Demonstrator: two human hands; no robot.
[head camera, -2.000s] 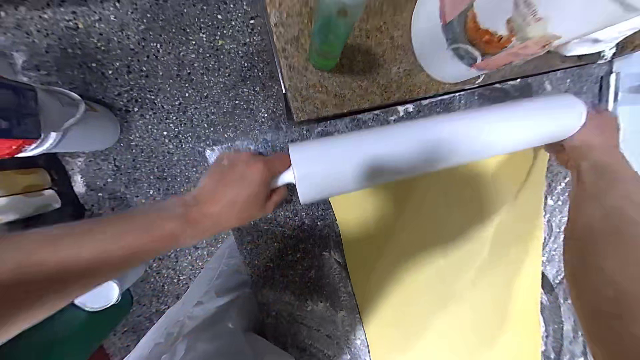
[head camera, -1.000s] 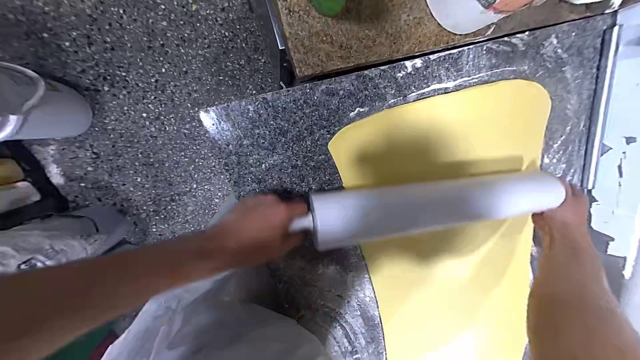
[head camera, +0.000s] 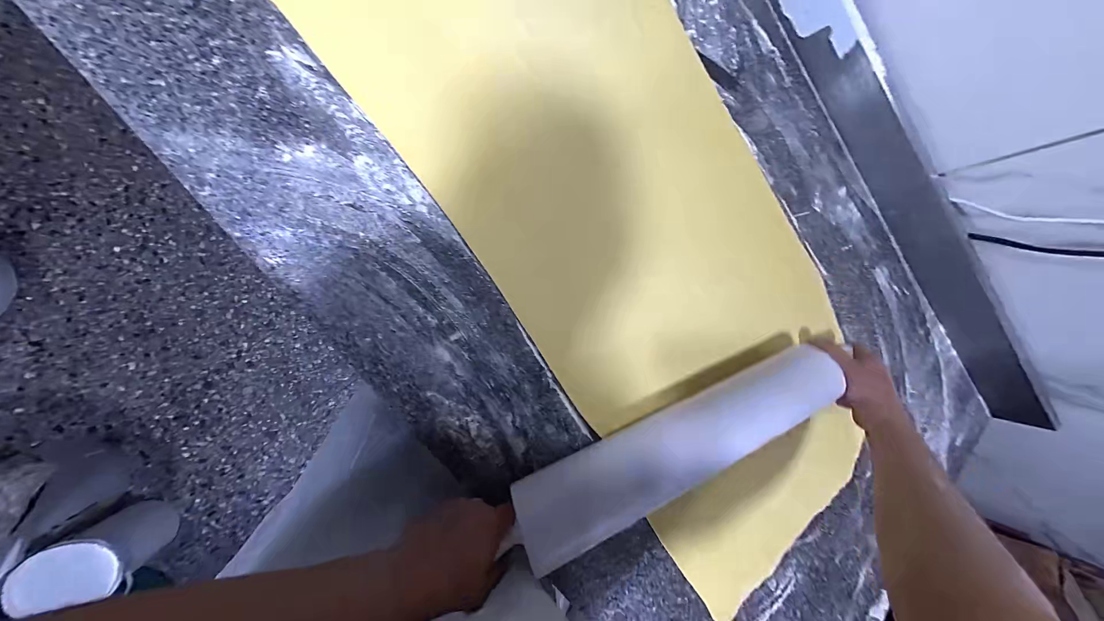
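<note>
A long sheet of yellow dough lies flat on a dark stone counter dusted with flour. Across its lower part rests a thick white rolling pin, tilted up to the right. My left hand grips the pin's handle at the lower left, beyond the dough's left edge. At the pin's upper right end is my right hand, closed around the handle, which the fingers mostly hide. The dough's lower end narrows to an uneven tip below the pin.
A translucent plastic sheet or bag hangs by the counter's lower left edge. Speckled floor shows at the left, with a white-topped container at the bottom left corner. Along the right stand a dark metal strip and a white wall with cables.
Both hands have brought the rolling pin from the dough's far end down to its near end. The view has shifted a lot toward the near end of the counter.
</note>
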